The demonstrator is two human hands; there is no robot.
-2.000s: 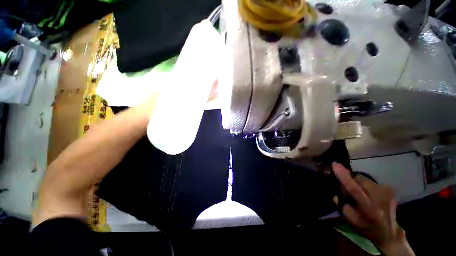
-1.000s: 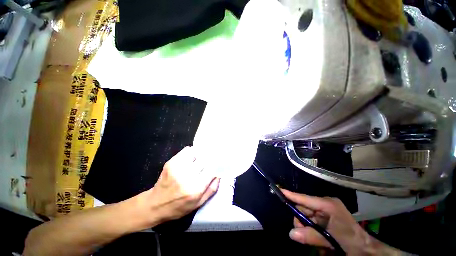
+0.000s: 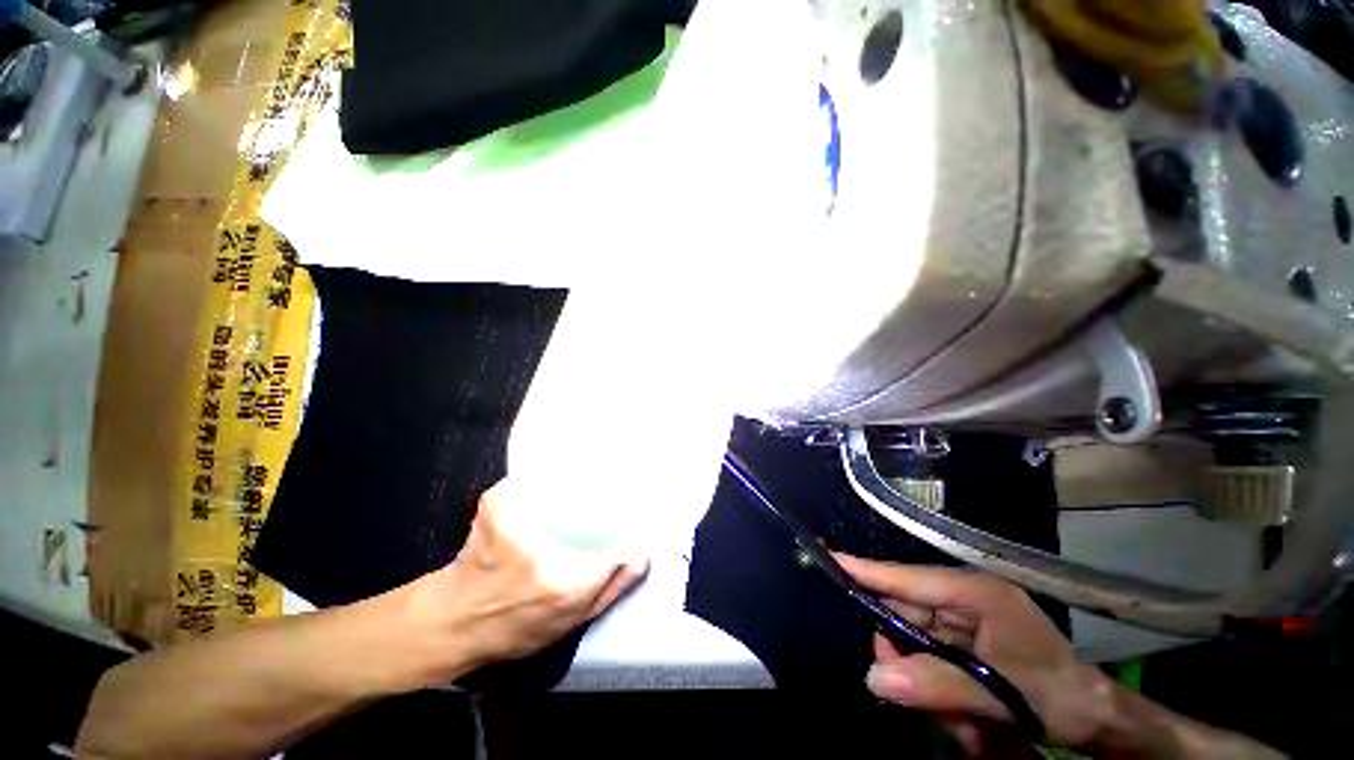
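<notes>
A black garment panel (image 3: 409, 416) lies on the table under the sewing machine head (image 3: 950, 223), its middle lost in white lamp glare. My left hand (image 3: 520, 572) rests on the panel left of the needle area, thumb and fingers together at the glaring cloth; whether it pinches the cloth is hard to tell. My right hand (image 3: 965, 639) holds black shears (image 3: 839, 576) by the handles, right of my left hand. The blades point up and left toward the cloth below the machine head; their tips fade into the glare.
Brown cardboard with yellow printed tape (image 3: 238, 416) edges the table at left. Another black piece (image 3: 498, 67) with a pale green edge lies behind. A curved metal bar (image 3: 950, 538) stands right of the needle area. A yellow coil (image 3: 1143, 45) sits on top of the machine.
My left hand came from behind the lamp glare to the front of the panel. My right hand now holds shears over the cloth. The view has moved closer to the machine.
</notes>
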